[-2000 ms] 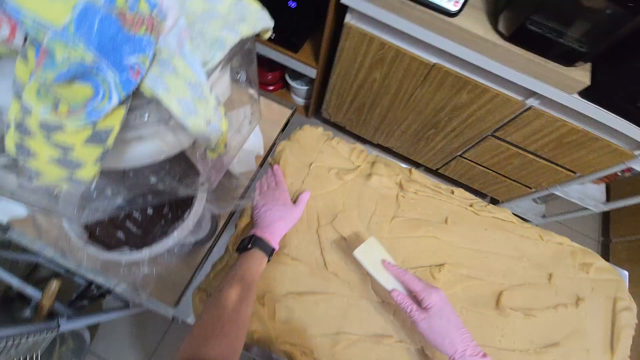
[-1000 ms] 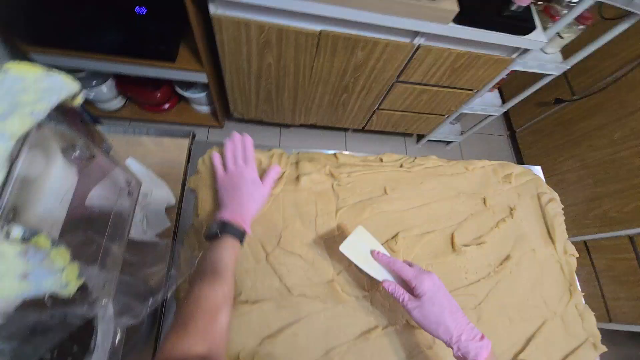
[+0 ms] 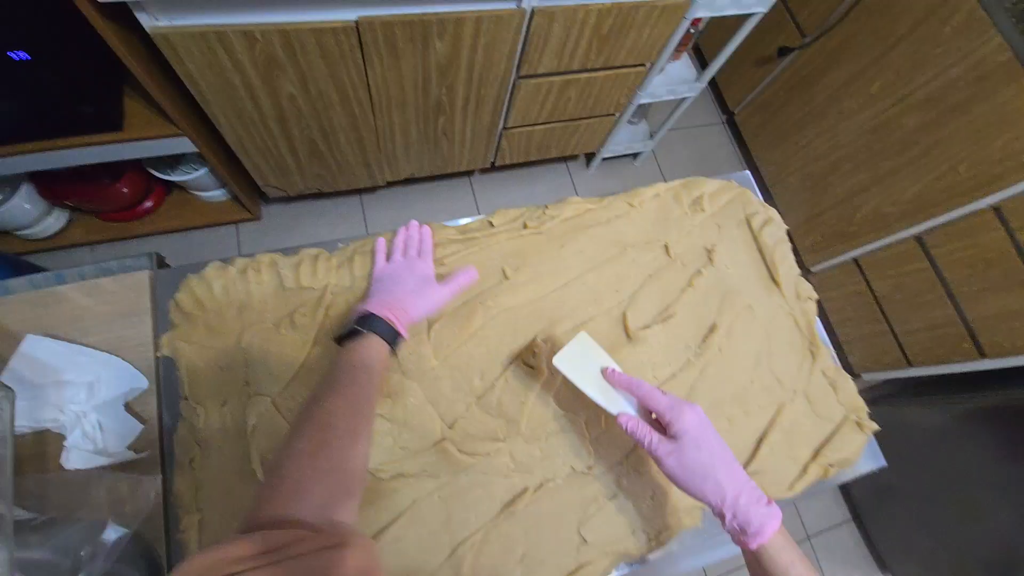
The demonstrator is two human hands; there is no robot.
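A thick tan sheet of dough or paste (image 3: 496, 384) covers most of a metal-edged surface, with ridged, uneven edges. My left hand (image 3: 410, 276), in a pink glove with a black band at the wrist, lies on the far edge of the sheet, fingers apart, holding nothing. In my right hand (image 3: 688, 444), also gloved in pink, is a cream-coloured flat scraper (image 3: 588, 370), pinched between thumb and fingers over the middle of the sheet. Left of the scraper's tip is a small darker hollow in the sheet.
Crumpled white paper (image 3: 80, 396) lies on a brown board at the left. Beyond the surface stand wood-fronted cabinets (image 3: 440, 96), a white shelf rack (image 3: 676, 88) and a low shelf holding a red container (image 3: 104, 188) and pale ones. Wood-fronted furniture (image 3: 904, 144) is at the right.
My left hand has moved to the right along the far edge of the sheet. My right hand still holds the scraper over the middle. The view has swung to the right.
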